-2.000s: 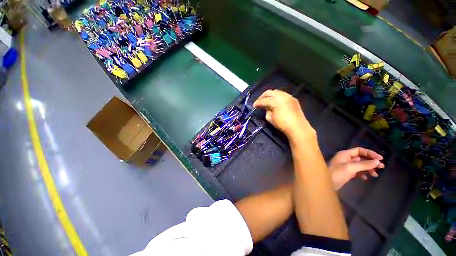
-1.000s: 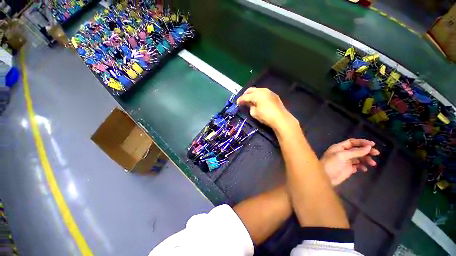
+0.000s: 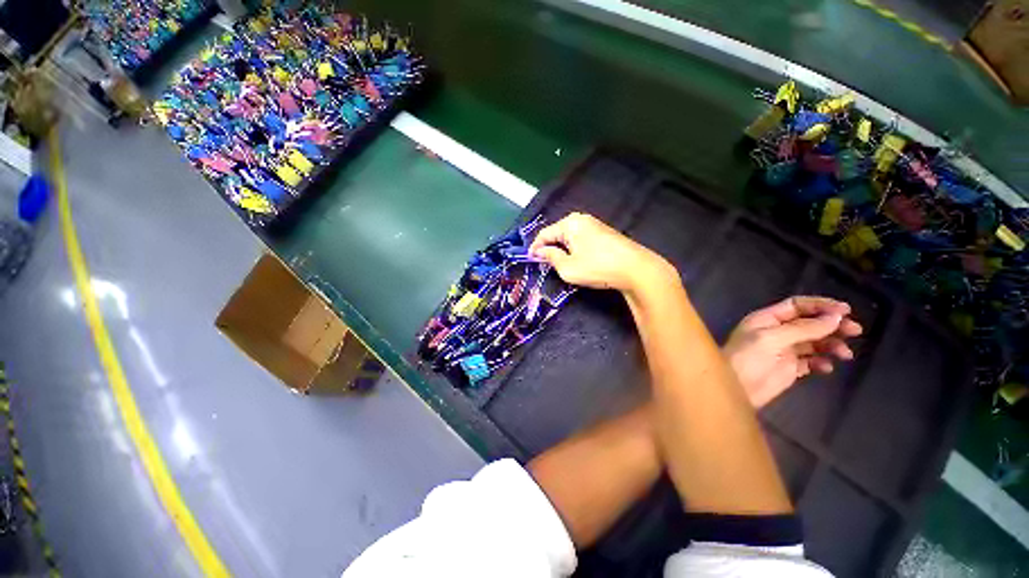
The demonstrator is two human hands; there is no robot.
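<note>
The black compartment tray (image 3: 564, 382) lies in front of me. Clipped units (image 3: 497, 299), mostly blue with silver wire handles, are packed in its left end pocket. My arms cross, the right forearm over the left. My right hand (image 3: 587, 251) is at the upper right of these units, its fingertips pinched together against the handles; whether they grip one is hidden. My left hand (image 3: 784, 348) hovers over the tray's right part, palm up, fingers loosely curled and apart, with nothing visible in it.
A long pile of loose multicoloured binder clips (image 3: 903, 209) lies beyond the tray at right. A filled tray of clips (image 3: 288, 107) stands further left on the green bench (image 3: 361, 243), with another behind it. An open cardboard box (image 3: 282, 322) is below the bench edge at left.
My right hand has moved left along the clipped units, then slightly down onto their handles. My left hand has stayed over the tray in nearly the same pose. The view has shifted slightly.
</note>
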